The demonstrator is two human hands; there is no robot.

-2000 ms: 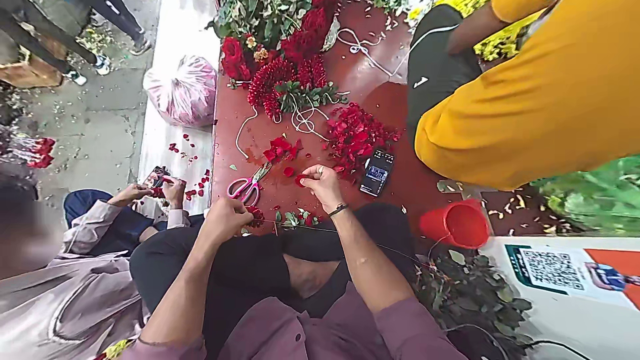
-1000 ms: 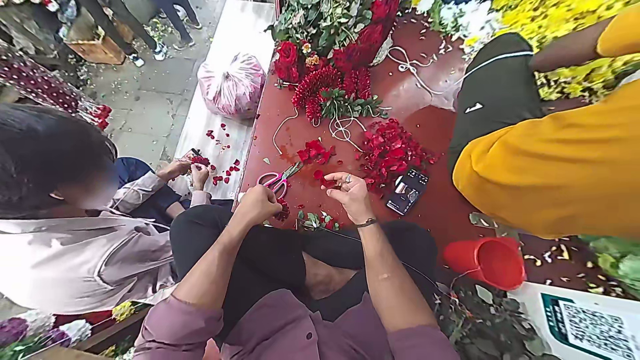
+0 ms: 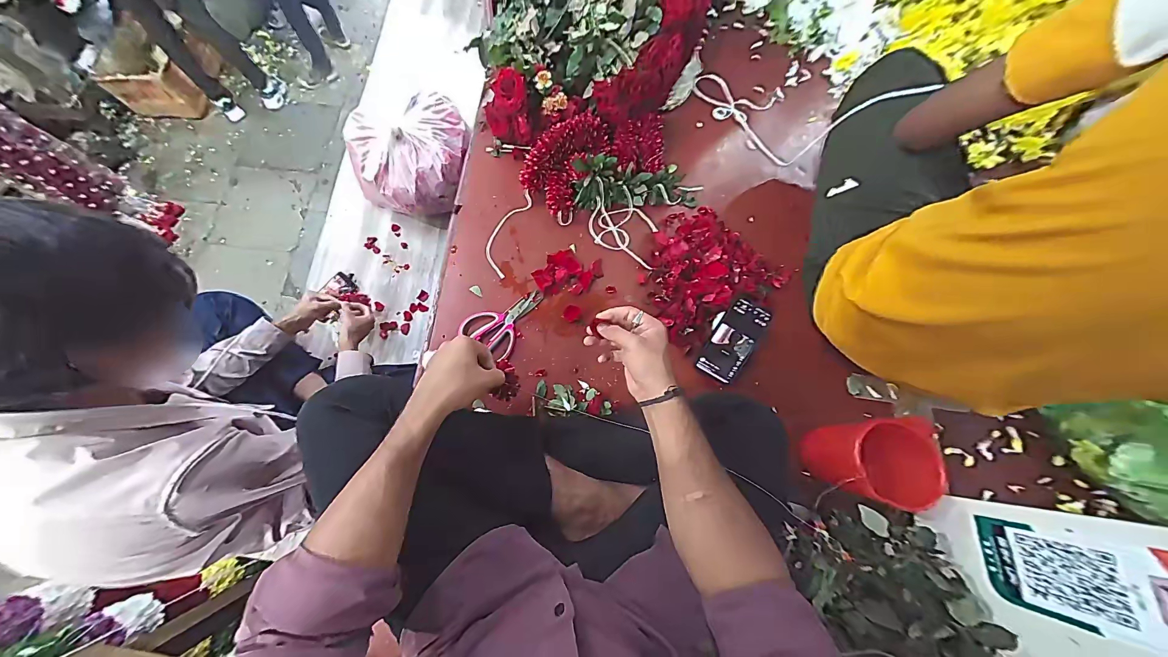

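My left hand (image 3: 461, 372) is closed around one end of a short string of dark red petals (image 3: 505, 380), just below pink-handled scissors (image 3: 500, 327). My right hand (image 3: 636, 351) pinches a small red petal (image 3: 595, 327) between thumb and fingertips. Loose red petals (image 3: 566, 272) lie beyond the scissor blades, and a larger heap of red petals (image 3: 707, 265) is up and right of my right hand. A thin thread (image 3: 620, 422) runs from near my lap toward the lower right. Green leaves (image 3: 570, 399) lie between my hands at my knees.
A phone (image 3: 735, 339) lies beside the heap. Red garlands (image 3: 584, 151) and white cord (image 3: 721, 108) are farther back. A red plastic cup (image 3: 881, 463) stands at right, near a person in a yellow sleeve (image 3: 995, 292). Another person's hands (image 3: 336, 315) work at left, below a filled plastic bag (image 3: 408, 153).
The view has shifted, bringing more of the person at left into sight. My two hands stay apart in much the same pose, the right still at its petal.
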